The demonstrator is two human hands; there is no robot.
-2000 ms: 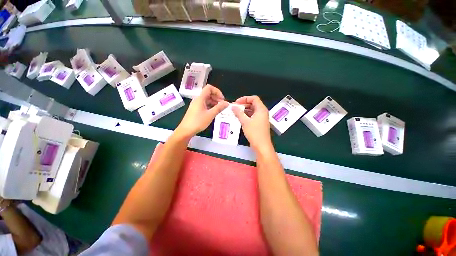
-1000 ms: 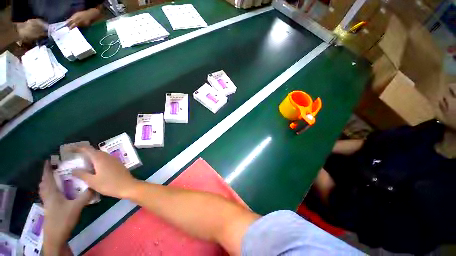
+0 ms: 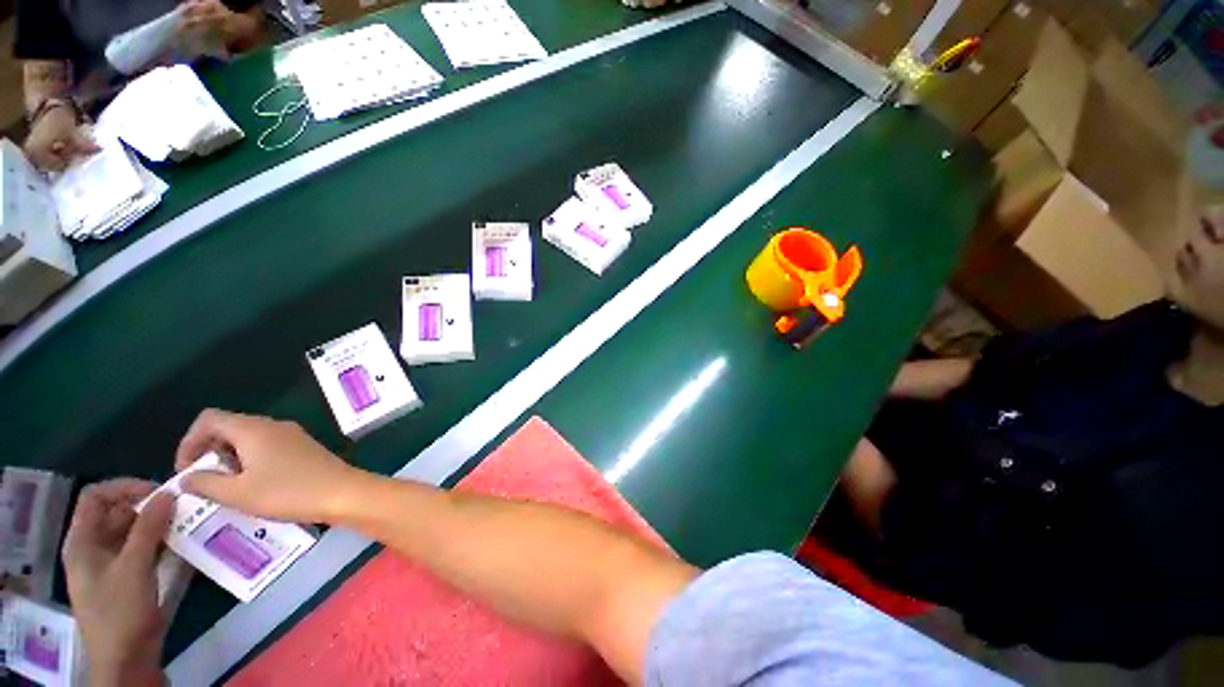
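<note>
A white retail box with a purple-pink rectangle lies tilted over the pale belt edge strip at the lower left. My right hand pinches its upper end with the fingertips. My left hand holds the same end from the left, thumb and fingers close together. The fingers partly hide the end flap, so I cannot tell if it is fully closed. More white retail boxes lie in a spaced row on the green belt, beyond my right hand.
Pink-red foam mat below my right forearm. Orange-yellow tape dispenser at the right. Label sheets and paper stacks behind the belt. Boxes at lower left. A person in dark clothing at right, another person's hand top left.
The view first swung to the right. Since one second ago, the row of boxes has shifted up and right in view, and my hands have moved lower, now at the box's end.
</note>
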